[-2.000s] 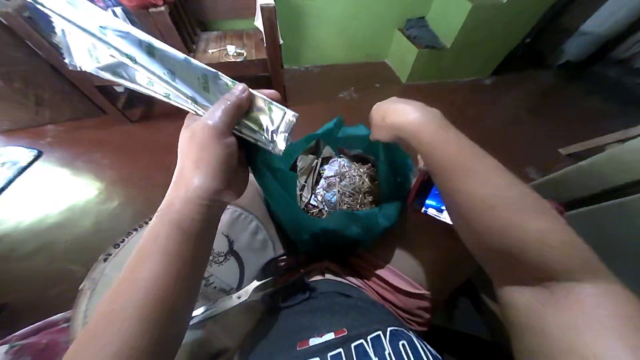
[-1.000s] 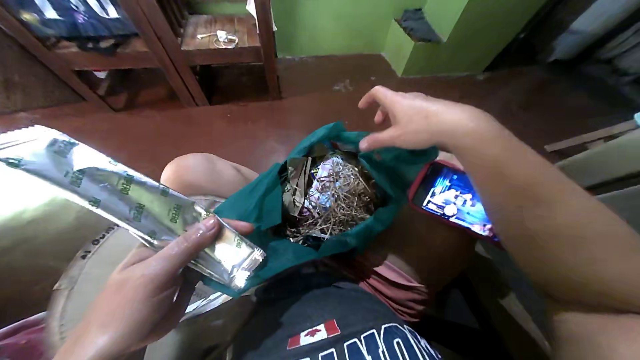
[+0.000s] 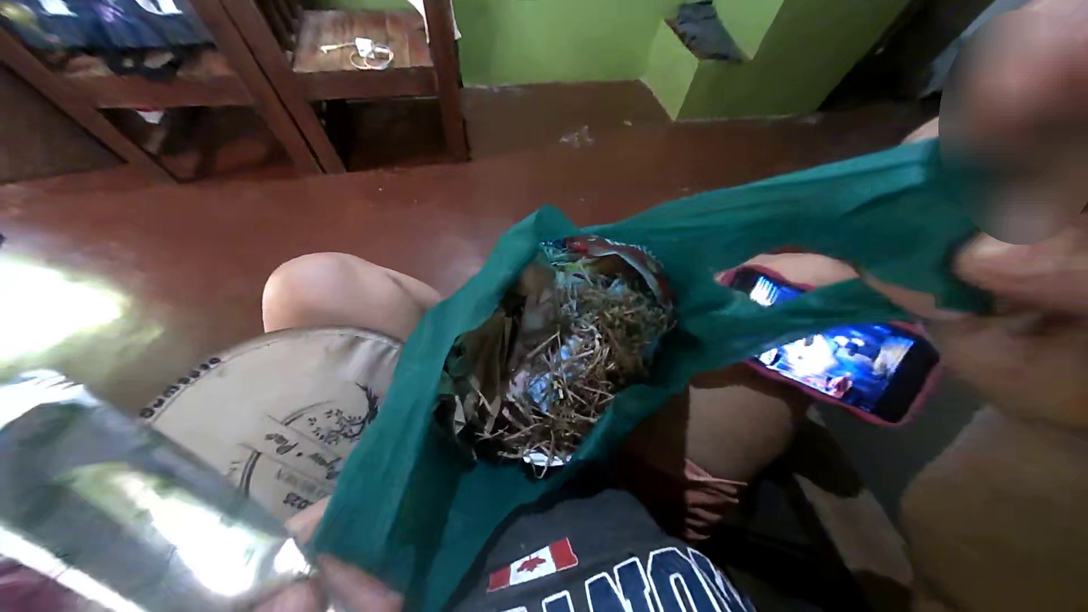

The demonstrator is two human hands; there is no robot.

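Observation:
A green cloth bag (image 3: 408, 442) lies gaping between my thighs, with dry stalks (image 3: 586, 357) and crumpled wrappers inside. My left hand (image 3: 331, 586), low at the left, holds a shiny silver foil packet (image 3: 153, 501) and also touches the bag's left edge. High at the right, my right hand (image 3: 1020, 187) is blurred and grips the bag's right side, which is stretched up toward it. A phone in a red case (image 3: 837, 361) with a lit screen rests on my right thigh, partly covered by the stretched cloth.
A round beige bag with printed writing (image 3: 297, 408) sits by my left thigh. Wooden furniture (image 3: 365, 81) with a white cable (image 3: 370, 53) on its shelf stands at the back left. Behind the red floor (image 3: 527, 161) are a green wall and a green step (image 3: 697, 76).
My right hand has gone from free above the bag to gripping its side, pulled out to the right. My left hand with the foil packet has moved lower, to the bag's left edge.

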